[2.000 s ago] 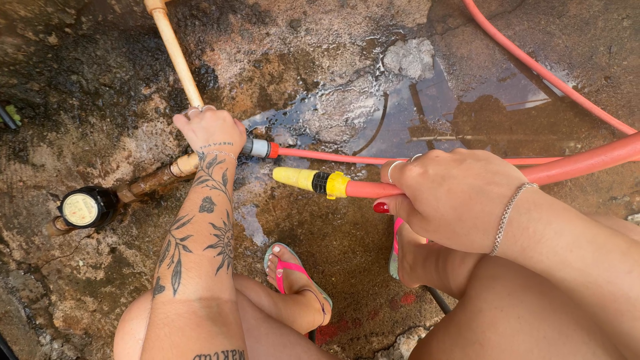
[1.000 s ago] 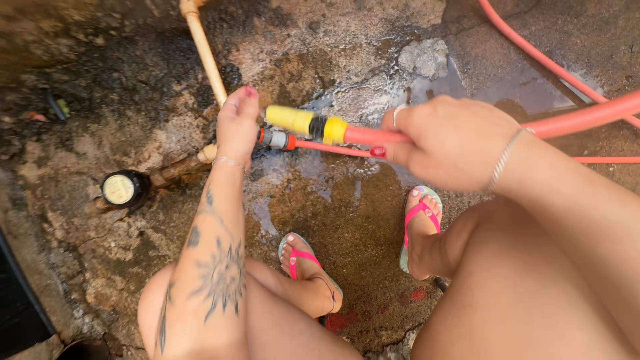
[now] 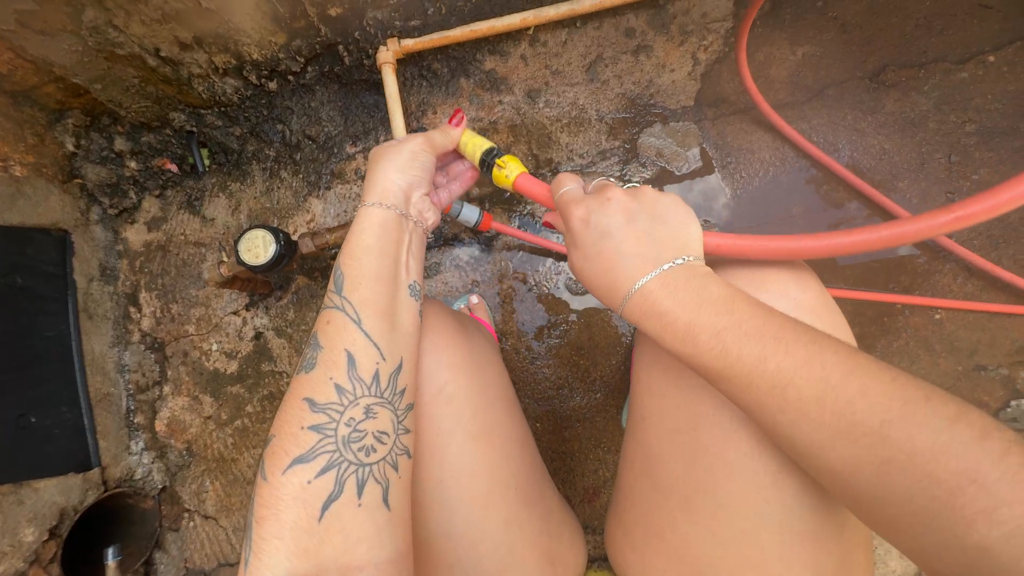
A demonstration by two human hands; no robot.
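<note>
My right hand (image 3: 628, 232) is closed around the red garden hose (image 3: 864, 242), just behind its yellow and black nozzle (image 3: 488, 158). The nozzle points up and left. My left hand (image 3: 428, 172) is at the nozzle's tip, thumb raised beside it and fingers curled below; whether it grips the tip is hard to tell. Just under my left hand, a grey and red hose connector (image 3: 470, 215) joins a thinner red hose (image 3: 524, 237). The beige pipe (image 3: 392, 96) runs down behind my left hand, which hides the joint there.
A round water meter (image 3: 258, 246) on a rusty pipe (image 3: 324, 238) is at the left. A black panel (image 3: 44, 352) and a dark round container (image 3: 112, 528) lie at the far left. The wet, rough ground holds puddles, a pale stone patch (image 3: 670, 147) and a looped hose (image 3: 824, 160).
My left hand has come off the beige pipe's lower end and turned palm inward beside the nozzle tip. My right hand has raised the nozzle, which now tilts up toward the left hand.
</note>
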